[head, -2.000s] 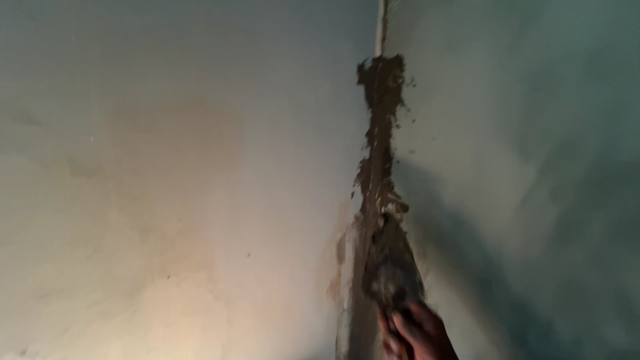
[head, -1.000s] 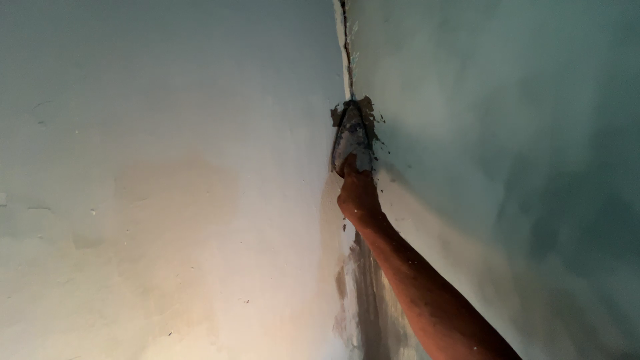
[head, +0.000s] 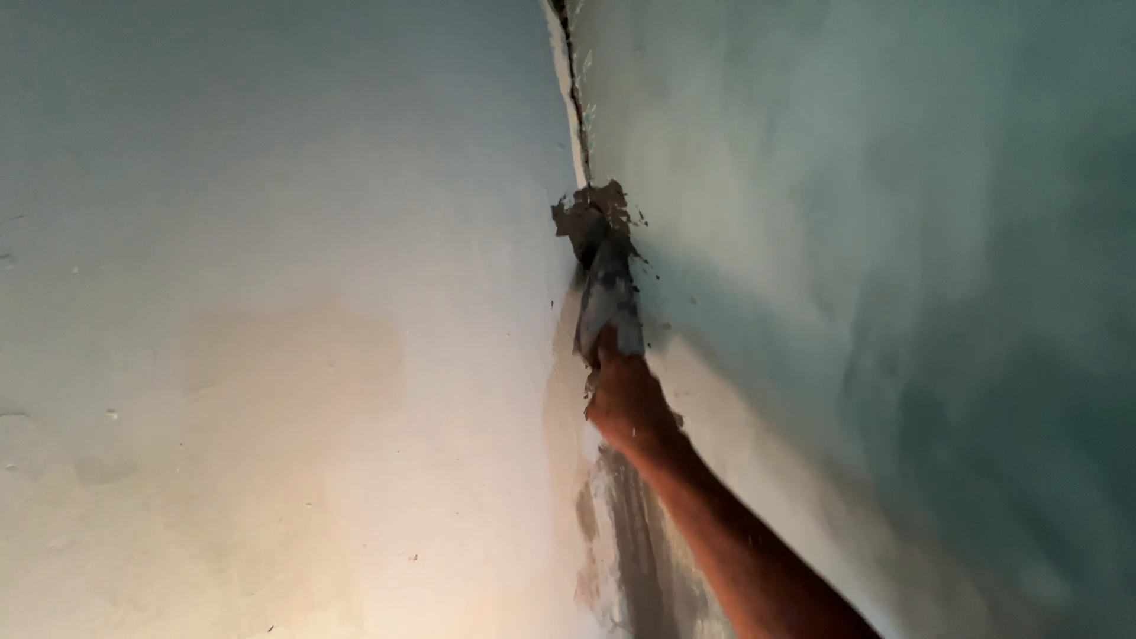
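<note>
My right hand [head: 626,399] reaches up from the lower right, its fingers closed around the handle end of a pointed trowel [head: 612,302]. The trowel's grey, smeared blade points up along the corner between two walls, its tip against dark wet mortar [head: 577,217]. The handle is hidden in the hand. Below the hand, a smoothed grey-brown strip of mortar [head: 635,532] runs down the corner. Above the dark mortar, an open crack [head: 575,98] with a pale broken edge goes up out of view. My left hand is not in view.
A pale painted wall [head: 266,266] fills the left side, with small chips and a brownish patch. On the right stands a greenish wall [head: 887,222], where a shadow slants down from the corner. Small mortar specks dot the right wall near the trowel.
From low on the corner two seconds ago, the trowel and my right hand have moved up to the mortar's top end. Since one second ago the trowel has dropped a little below that end.
</note>
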